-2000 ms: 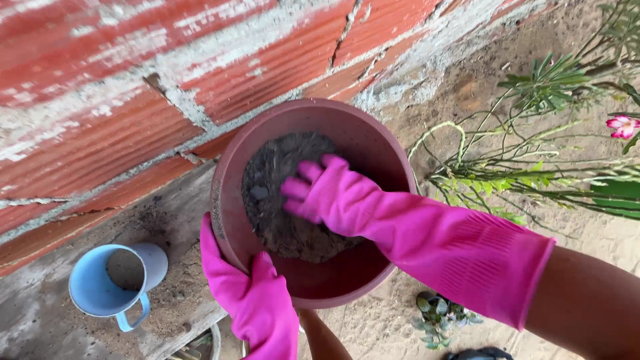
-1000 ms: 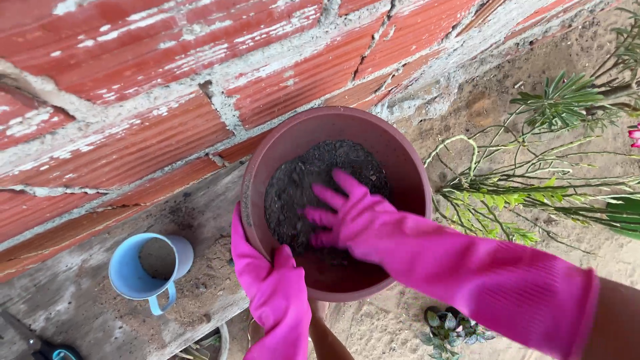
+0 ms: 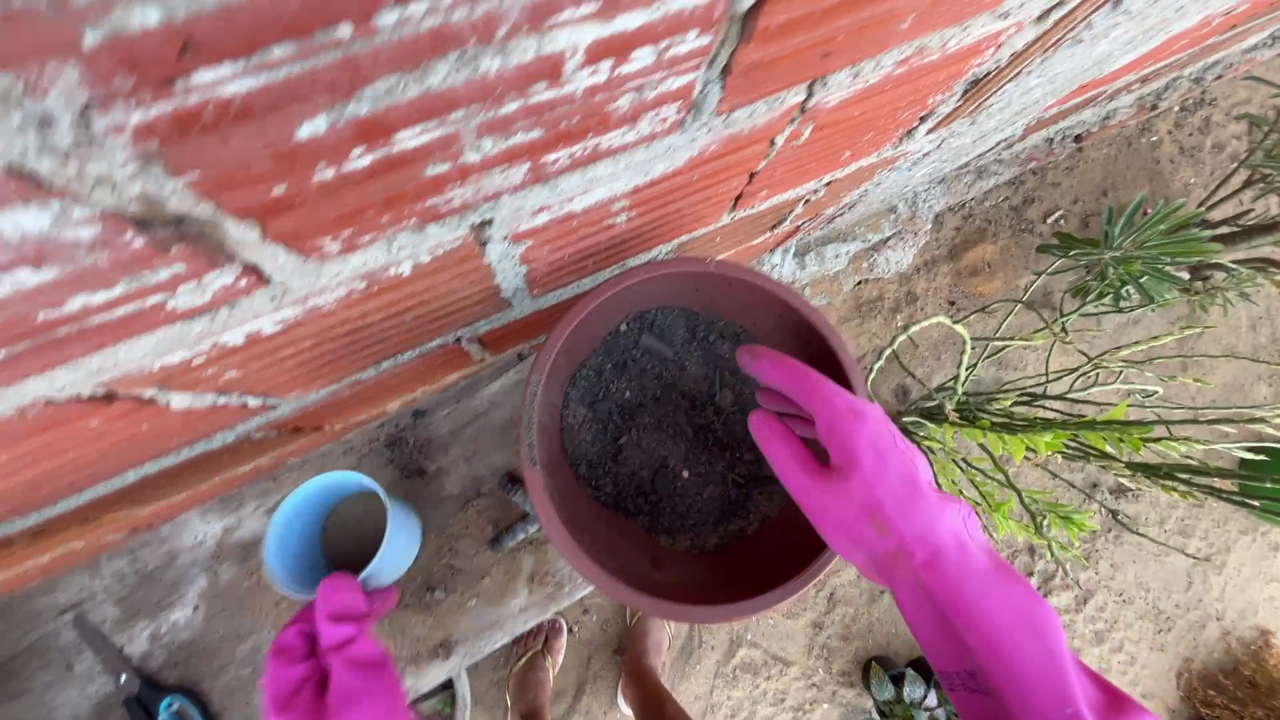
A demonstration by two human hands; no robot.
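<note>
A reddish-brown plastic pot (image 3: 695, 590) stands at the middle of the view, partly filled with dark soil (image 3: 670, 430). My right hand (image 3: 850, 460), in a pink rubber glove, is over the pot's right side with its fingers apart and nothing held. At the lower left my left hand (image 3: 335, 650), in a matching glove, has its fingers closed at the near side of a light blue mug (image 3: 400, 545), where the handle is hidden by them. Some soil or sand lies inside the mug.
A brick wall (image 3: 400, 230) with rough mortar runs along the ledge (image 3: 200, 560). Scissors (image 3: 140, 690) lie at the lower left. Thin-stemmed plants (image 3: 1020, 420) spread at the right, and a small potted plant (image 3: 910, 690) stands below. Two sandalled feet (image 3: 535, 665) show beneath the pot.
My left hand has let go of the pot's rim and moved left to the blue mug. My right hand has risen from the soil toward the pot's right side.
</note>
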